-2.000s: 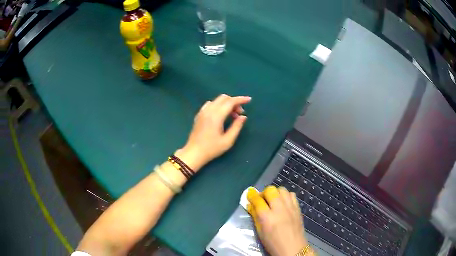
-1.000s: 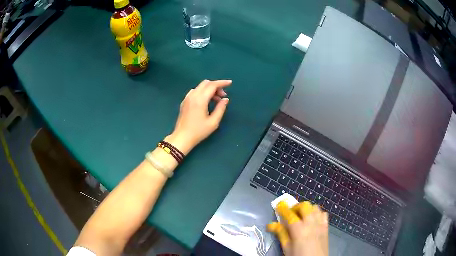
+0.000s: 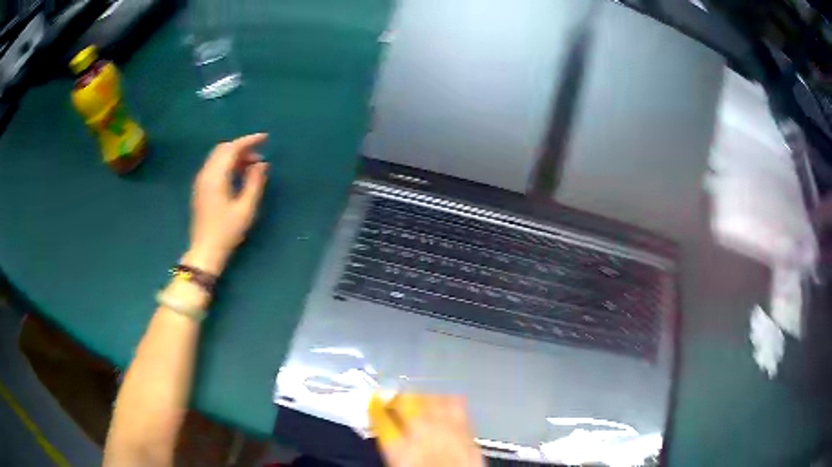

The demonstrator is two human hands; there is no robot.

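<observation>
The laptop [image 3: 511, 365] lies open in front of me, its black keyboard [image 3: 502, 274] in a grey deck and two matte grey panels [image 3: 465, 91] upright behind it with a dark strip between. My right hand [image 3: 427, 433], with yellow-orange finger cots, is at the front edge of the palm rest, cut off by the bottom edge. A small white bit shows at its fingertips, blurred. My left hand [image 3: 228, 191] is held over the green mat left of the laptop, fingers curled apart and holding nothing.
A yellow-labelled bottle [image 3: 111, 119] and a clear bottle [image 3: 216, 68] with some liquid stand at the back left of the green mat [image 3: 91, 237]. White sheets or bags [image 3: 762, 173] lie right of the laptop, with a crumpled white tissue [image 3: 766, 342] nearer me.
The view has swung right, so the laptop sits more central. My right hand has moved from near the keyboard's lower edge to the front of the palm rest. My left hand still hovers empty.
</observation>
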